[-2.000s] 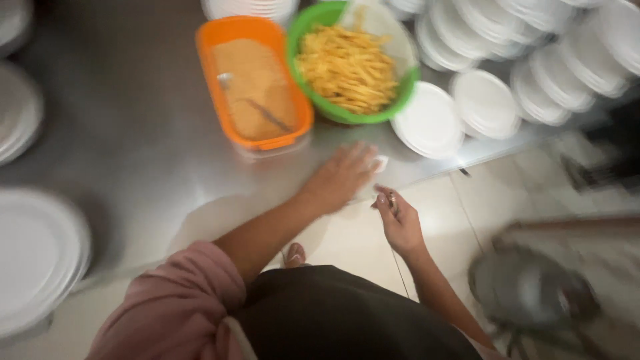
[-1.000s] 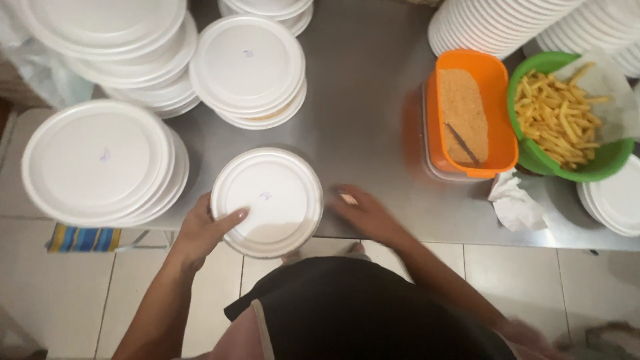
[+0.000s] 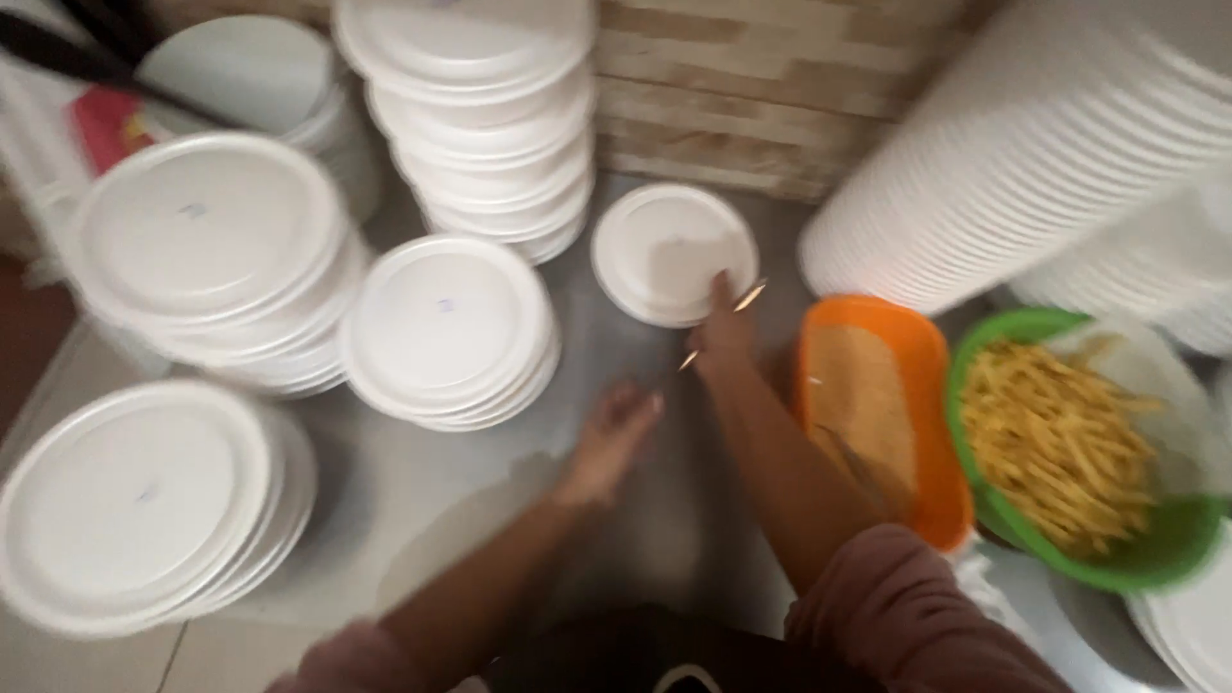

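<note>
My right hand (image 3: 724,332) is at the near right edge of a round white lidded container (image 3: 674,252) by the wall. A thin pen-like item (image 3: 750,295) is held in that hand, its ends showing on both sides. My left hand (image 3: 613,438) hovers nearer to me over the steel counter, blurred, its fingers apart with nothing seen in them. To its left is a short stack of white lidded containers (image 3: 443,322) with a small mark on the top lid. The orange tub of beige crumbly or creamy food (image 3: 871,404) lies beside my right forearm.
Taller stacks of lidded containers stand at the back (image 3: 481,125) and left (image 3: 207,226), another at the front left (image 3: 140,505). A leaning column of nested white containers (image 3: 972,183) rises behind the tub. A green bowl (image 3: 1088,568) of fries stands right. A brick-patterned wall (image 3: 712,106) bounds the counter.
My left hand has let go of the lidded container it held near the counter's front edge. My right hand has reached forward to a container by the wall. The view has shifted.
</note>
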